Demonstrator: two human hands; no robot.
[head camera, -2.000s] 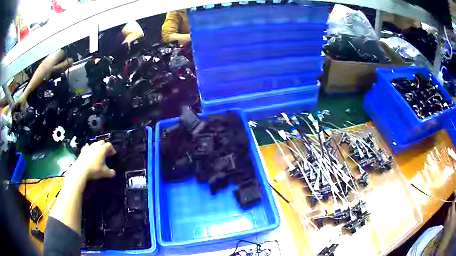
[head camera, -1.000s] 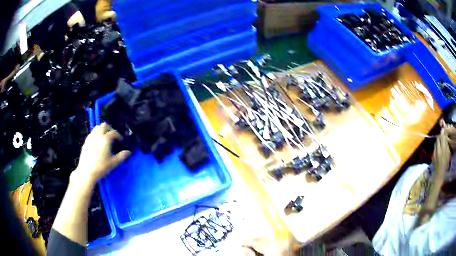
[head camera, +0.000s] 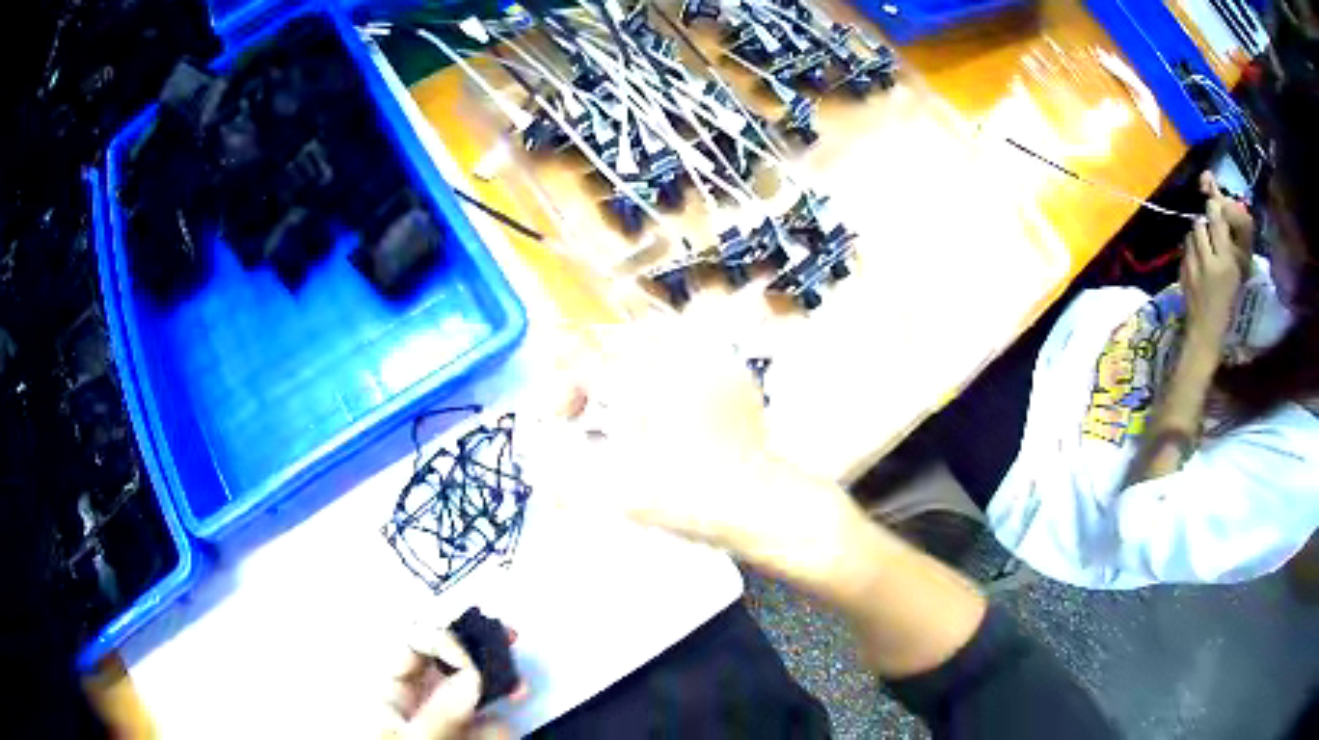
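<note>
My left hand (head camera: 441, 682) is at the bottom, partly washed out by glare, with a small black housing (head camera: 486, 651) held in its fingers above the white sheet (head camera: 297, 614). A tangled heap of thin black sealing rings (head camera: 463, 502) lies on the sheet beyond it. My right hand (head camera: 673, 434) is over the sheet's right side, right of the heap. It is overexposed, and whether its fingers hold anything cannot be told. The open blue bin (head camera: 311, 383) behind holds loosely piled black housings (head camera: 275, 166) in its far part.
A second bin (head camera: 181, 578) with dark parts is at the left. Cable assemblies with white wires (head camera: 651, 123) lie on the bench behind my right hand. A thin dark stick (head camera: 499, 214) lies beside the blue bin. Another person in a white shirt (head camera: 1063, 419) sits at the right.
The view has turned right and down. My left hand has moved from the blue bin to the front of the sheet and now holds a housing. My right hand has come into clear view.
</note>
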